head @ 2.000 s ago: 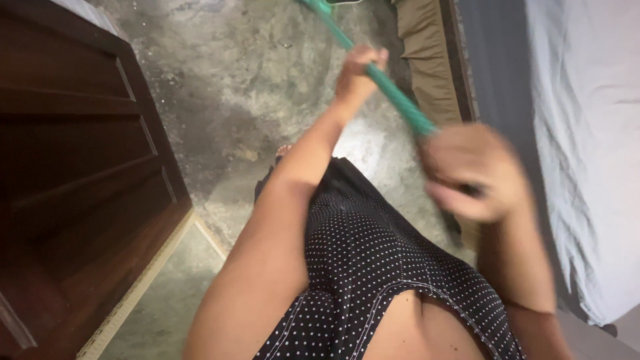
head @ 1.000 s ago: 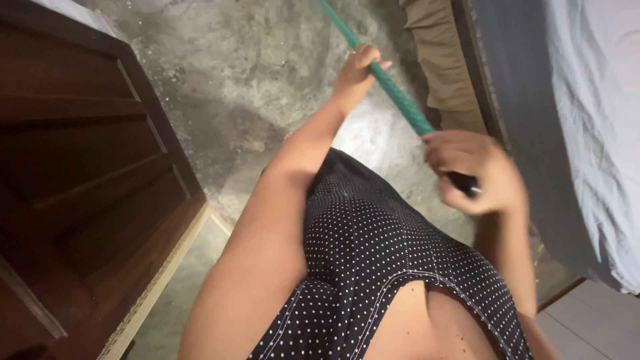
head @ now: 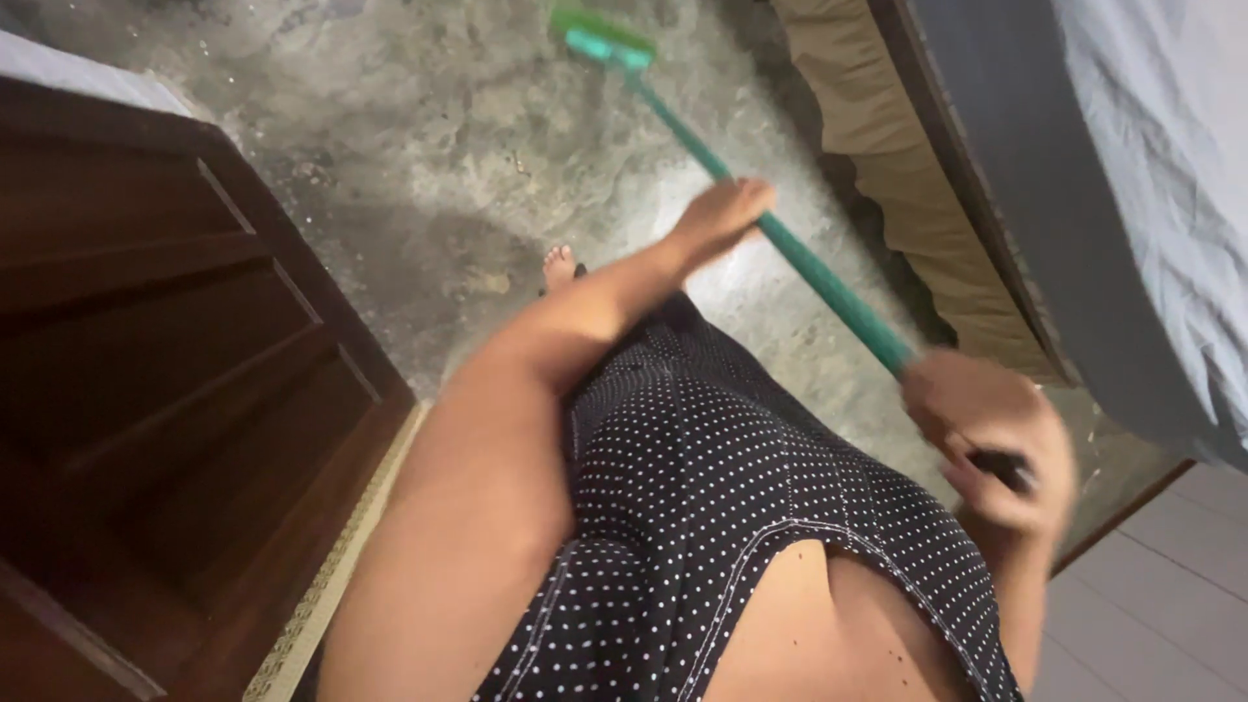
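Observation:
A long green broom handle (head: 834, 291) runs slantwise across the view, from lower right to upper left. My left hand (head: 723, 216) is closed around its middle part. Nearer to me, my right hand (head: 994, 434) grips the upper end, and a black end cap shows between its fingers. At the far end the broom head (head: 604, 41), green and turquoise, is over the concrete floor (head: 439, 127); it is blurred, and whether its bristles touch the floor I cannot tell.
A dark wooden panelled door or cabinet (head: 146, 322) stands at the left. On the right is a bed with a grey-blue sheet (head: 1082, 195) and a tan skirt (head: 897, 185). My bare foot (head: 559, 265) shows near the middle. Pale tiles (head: 1160, 575) lie at the lower right.
The broom head has come into view at the top, where only the handle showed one second ago. Both hands have kept hold of the handle.

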